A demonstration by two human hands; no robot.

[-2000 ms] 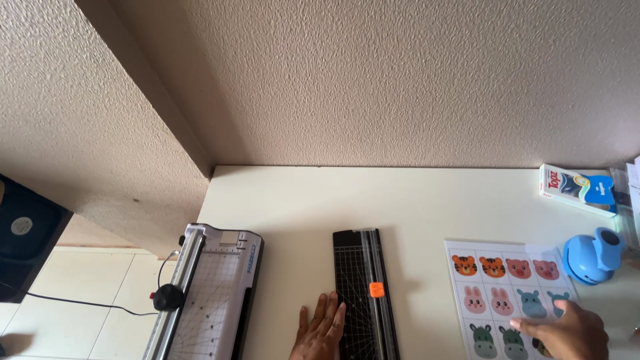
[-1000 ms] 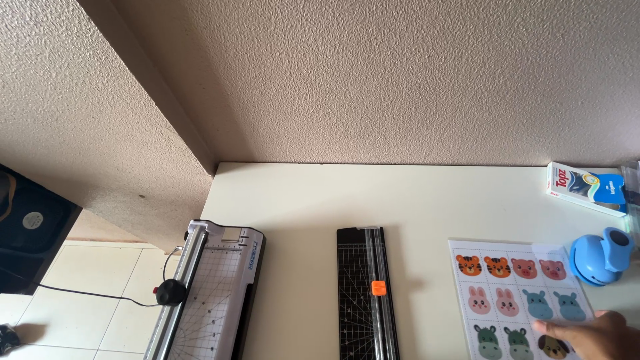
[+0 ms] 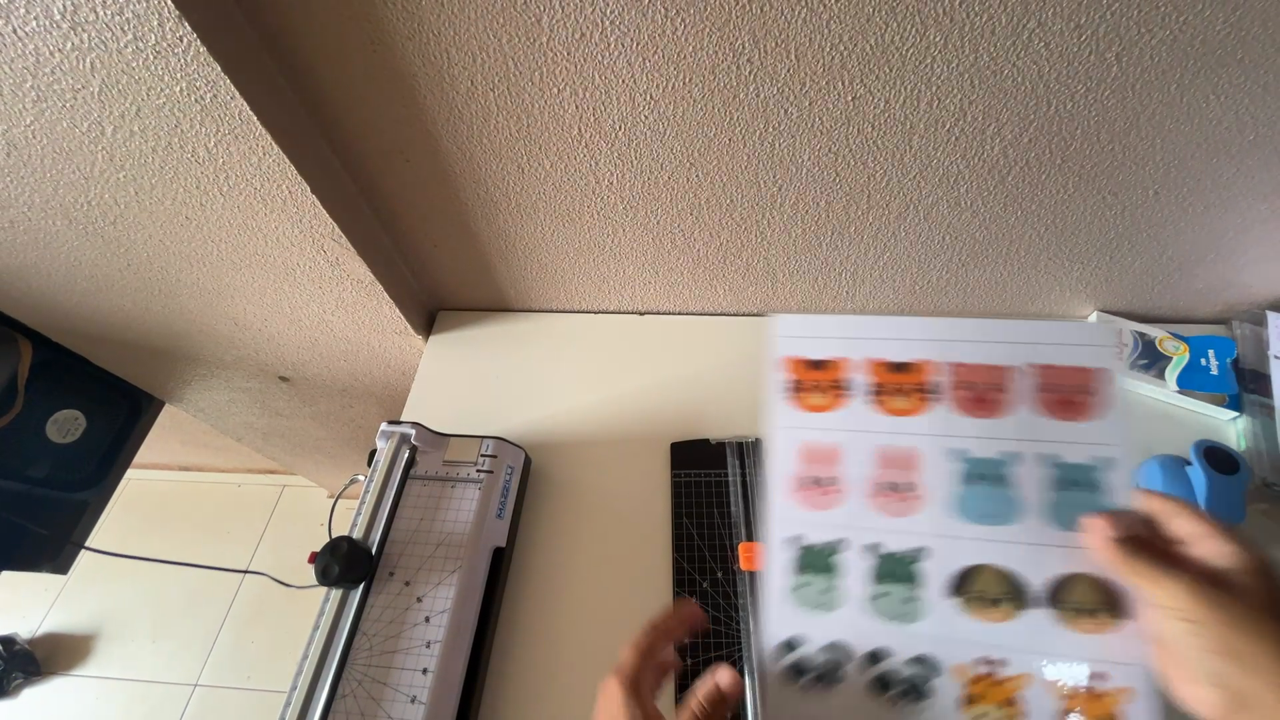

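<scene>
My right hand point(image 3: 1190, 600) grips the right edge of a glossy white sheet point(image 3: 945, 435) printed with rows of colored animal faces. The sheet is lifted, blurred by motion, and hides part of a black paper trimmer point(image 3: 708, 520) with an orange slider point(image 3: 749, 556). Fingers apart and holding nothing, my left hand point(image 3: 670, 670) is over the lower part of that trimmer, left of the sheet. A larger white and gray paper trimmer point(image 3: 430, 560) with a black cutting knob point(image 3: 343, 562) lies farther left.
A blue craft punch point(image 3: 1190, 478) stands behind my right hand on the cream table point(image 3: 590, 400). An opened white and blue box point(image 3: 1185, 365) lies at the back right, near the textured wall. A dark cable point(image 3: 190, 563) runs across at the left, above the tiled floor.
The sheet, flat on the table before, is now raised and moved left in my right hand. My left hand, out of view a second ago, is back at the black trimmer.
</scene>
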